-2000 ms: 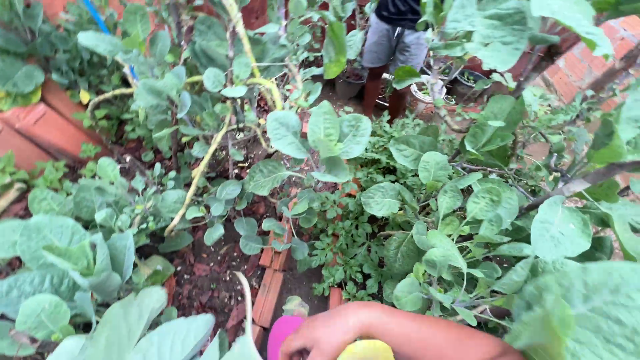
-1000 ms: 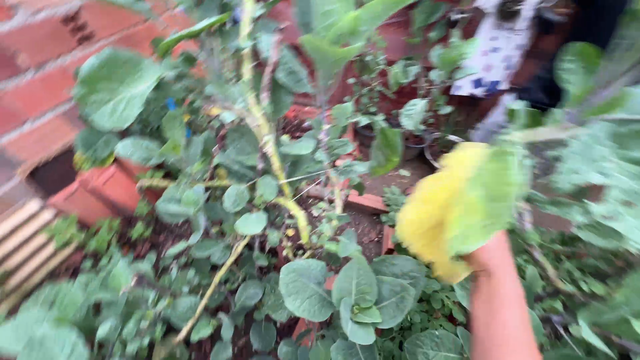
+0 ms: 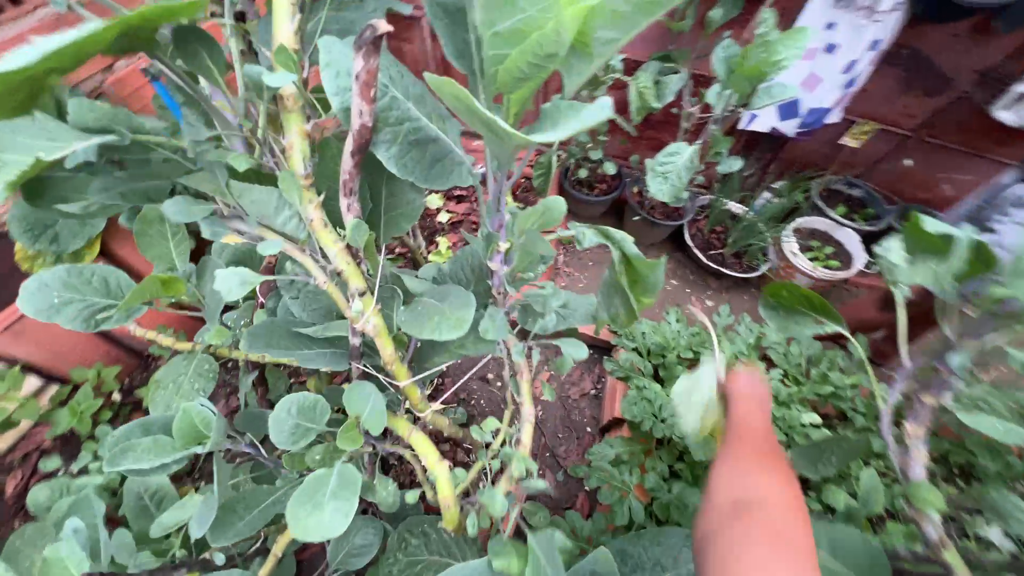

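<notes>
My right hand (image 3: 748,472), blurred, reaches up from the lower right. A pale green and yellowish leaf (image 3: 696,404) shows against its left side, with the thin leaf stalk standing up past the fingertips; the hand seems closed on it, though most fingers are hidden. To the hand's left grows a leafy plant with a thick yellow-green stem (image 3: 332,240). White string (image 3: 376,308) is tied round this stem and runs toward a thinner purplish stem (image 3: 498,240). A brown stick (image 3: 360,120) stands beside the thick stem. My left hand is out of view.
Several potted plants, one in a white-rimmed pot (image 3: 824,248), stand on the tiled floor at the upper right. Low feathery green plants (image 3: 656,360) grow behind the hand. Another woody stem (image 3: 916,440) rises at the right. Terracotta edging (image 3: 56,344) lies at the left.
The large yellow leaf at my right hand one second ago no longer shows broad side on. My hand now appears lower in view. The view has shifted and turned strongly since two seconds ago.
</notes>
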